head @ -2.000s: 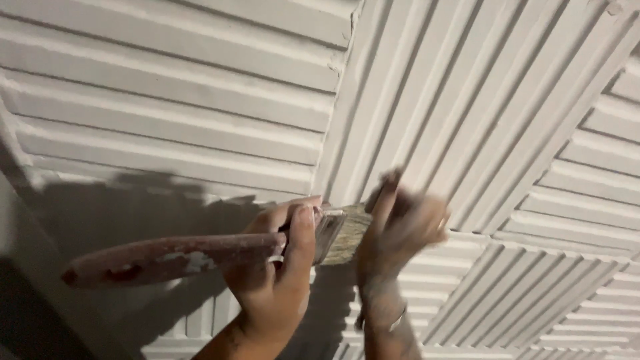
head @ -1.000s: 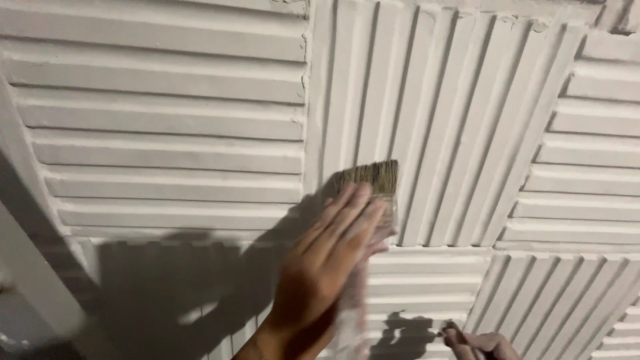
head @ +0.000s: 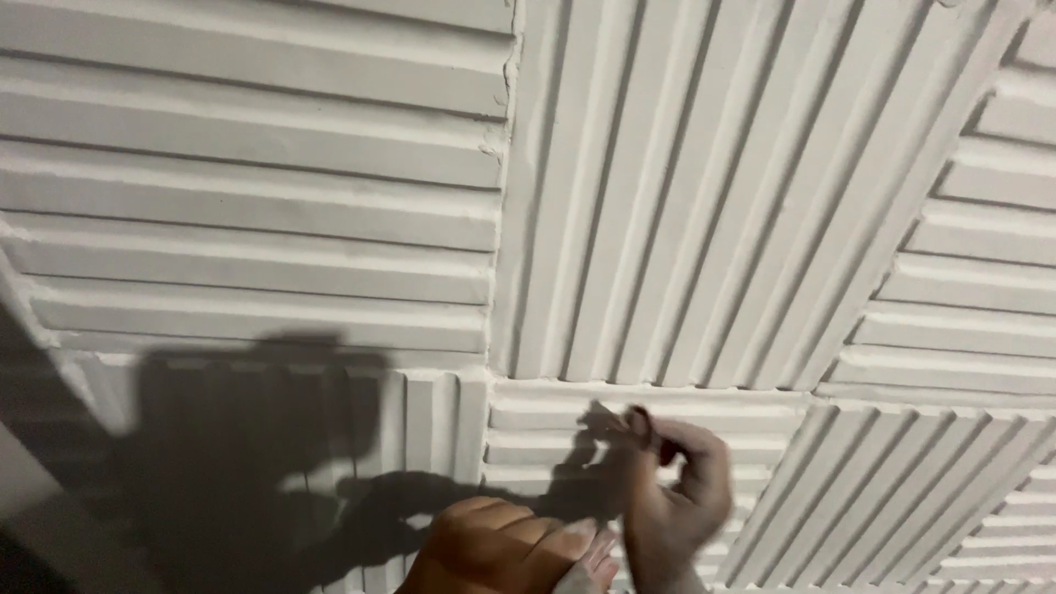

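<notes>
My left hand (head: 503,549) is closed low in the view, its fingers curled round a pinkish, pale-smeared piece (head: 596,565) that looks like part of the paintbrush; the bristles are out of view. Just to its right is my right hand (head: 689,487), raised and somewhat blurred, with a small dark object (head: 639,425) pinched at its fingertips. What that object is cannot be told. Both hands are in front of white ribbed panels (head: 660,198), below the corner where several panels meet.
Horizontal ribs mark the upper left panel (head: 247,181); a rough raised seam (head: 497,214) runs beside it. More ribbed panels (head: 899,487) continue at the lower right. A large shadow (head: 247,462) covers the lower left, beside a dark edge (head: 41,412).
The brush was across the view, then upright against the ribbed panel; its bristles are now out of sight. My left hand has moved down, and my right hand has come back up beside it.
</notes>
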